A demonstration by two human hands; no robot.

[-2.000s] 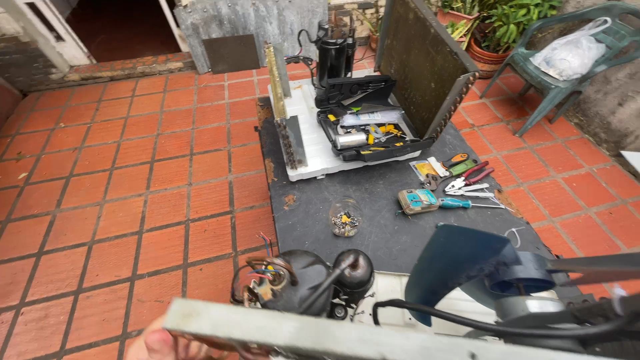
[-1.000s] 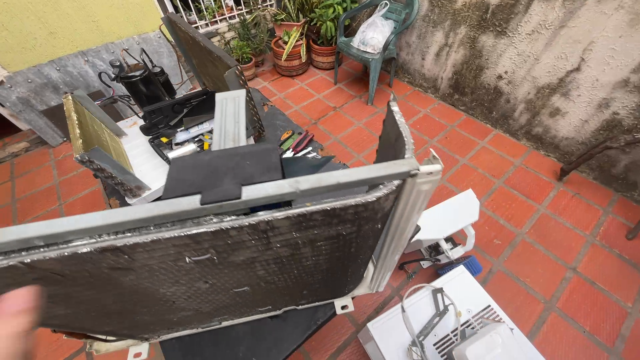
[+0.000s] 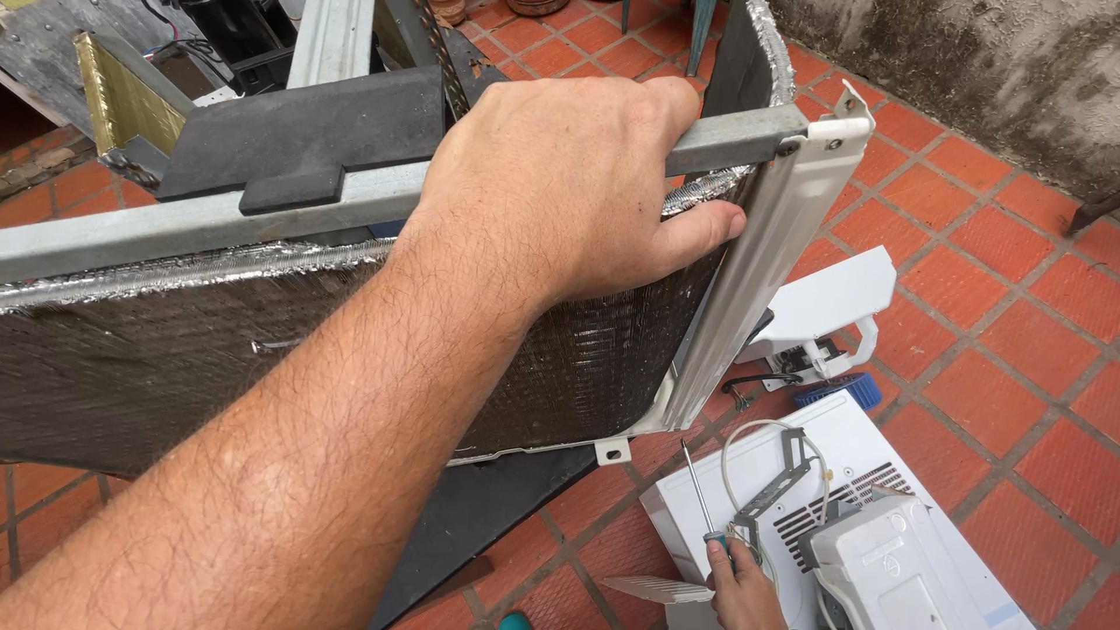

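Note:
My left hand (image 3: 560,175) reaches across the view and grips the galvanized metal top rail (image 3: 739,140) of an outdoor air-conditioner unit, its thumb over the top edge of the finned condenser coil (image 3: 577,350). Lower right, my right hand (image 3: 744,586) holds a screwdriver (image 3: 704,507) by its teal handle, the shaft pointing up. A white metal corner post (image 3: 761,262) joins the rail's right end, with a screw at the joint. A dark foam pad (image 3: 306,140) lies against the rail, left of my left hand.
A white appliance casing (image 3: 875,516) with vents and a bracket lies on the tiled floor at lower right. Beyond it are a white plastic part (image 3: 822,306) and a blue ridged wheel (image 3: 838,391). The unit stands on a dark tabletop (image 3: 490,525). A stained wall (image 3: 980,79) runs behind.
My left hand, at the left edge a second ago, now grips the rail near the corner post. My right hand has come into view with a screwdriver. The view has swung right since the first frame.

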